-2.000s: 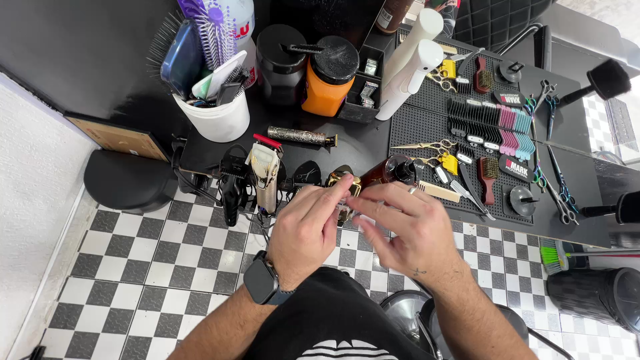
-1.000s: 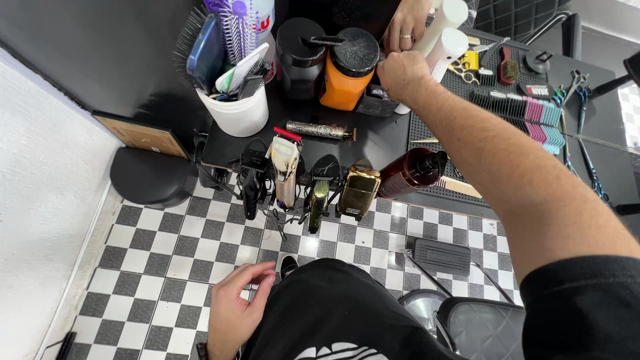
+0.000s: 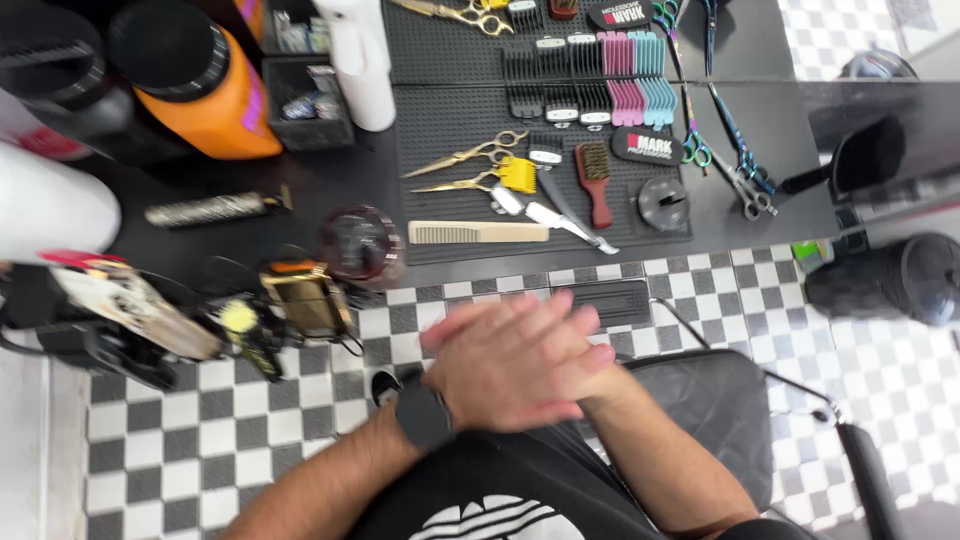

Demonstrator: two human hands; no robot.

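Note:
Before my body, below the edge of the black counter, my left hand [image 3: 502, 367] lies over my right hand [image 3: 592, 367], palm against the back or palm of the other; motion blurs both. A dark watch is on my left wrist. Neither hand shows a tool in it. On the black ribbed mat nearest them lie a beige comb [image 3: 478, 232], a white and black razor [image 3: 562, 217], a red-handled brush [image 3: 595, 184] and gold scissors [image 3: 465, 157]. Hair clippers [image 3: 135, 307] and a gold foil shaver [image 3: 307, 300] hang at the counter's edge on the left.
An orange jar [image 3: 210, 97], a white bottle [image 3: 360, 67] and a brown bottle [image 3: 362, 244] stand on the counter. Clipper guards [image 3: 592, 101] line the mat beside a mirror. A black chair [image 3: 697, 420] with a footrest [image 3: 607, 301] is at the right; a bin [image 3: 885, 285] stands beyond.
My right hand has come back from the black tray by the bottles and met my left hand, which was low beside my body. The view has swung right and come closer to the counter.

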